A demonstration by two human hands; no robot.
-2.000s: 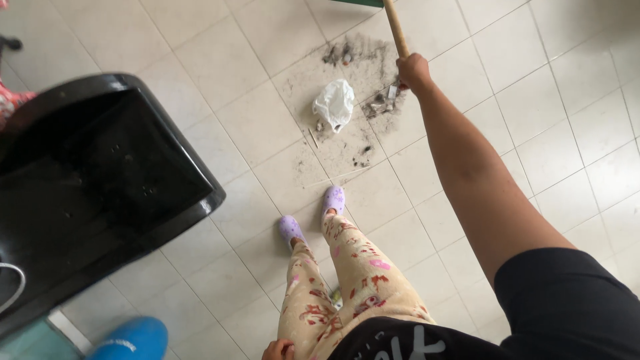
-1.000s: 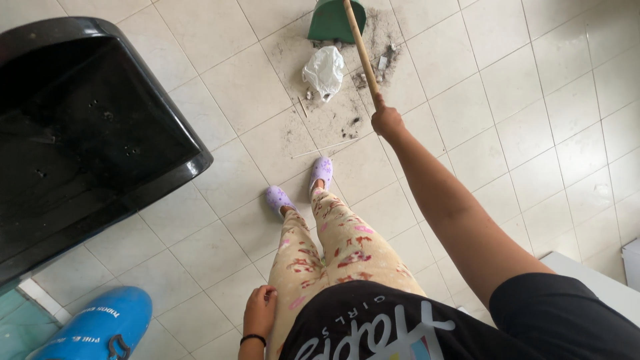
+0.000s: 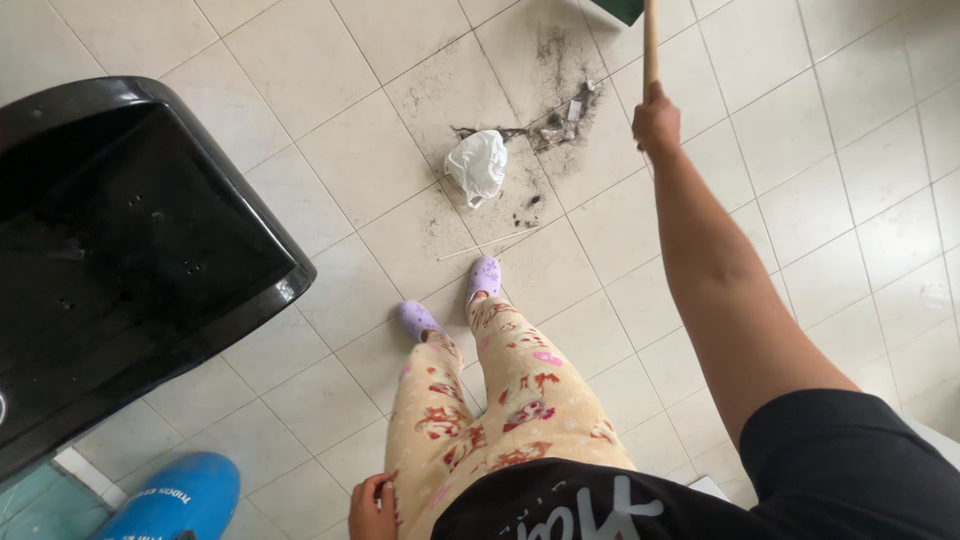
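My right hand [image 3: 658, 121] is closed around a wooden handle [image 3: 651, 45] at the upper right. Beside the handle, a green broom or dustpan head [image 3: 621, 6] is cut off by the top edge, so its kind cannot be told. My left hand [image 3: 373, 508] hangs by my left thigh, fingers loosely curled, holding nothing visible. On the tiles ahead of my feet lies a crumpled white plastic bag [image 3: 478, 166], with dark dirt [image 3: 553, 135] and small scraps behind and beside it. A thin pale stick [image 3: 489, 244] rests just beyond my shoes.
A glossy black sink or basin [image 3: 142, 225] fills the left side. Below it stands a blue rounded container [image 3: 176, 499] bearing writing, near a teal tiled surface [image 3: 52, 502]. My lilac clogs [image 3: 486, 276] stand on pale floor tiles.
The green head was over the dirt behind the bag a second ago and is now farther right, at the top edge. Dark debris behind the bag now shows as a streak.
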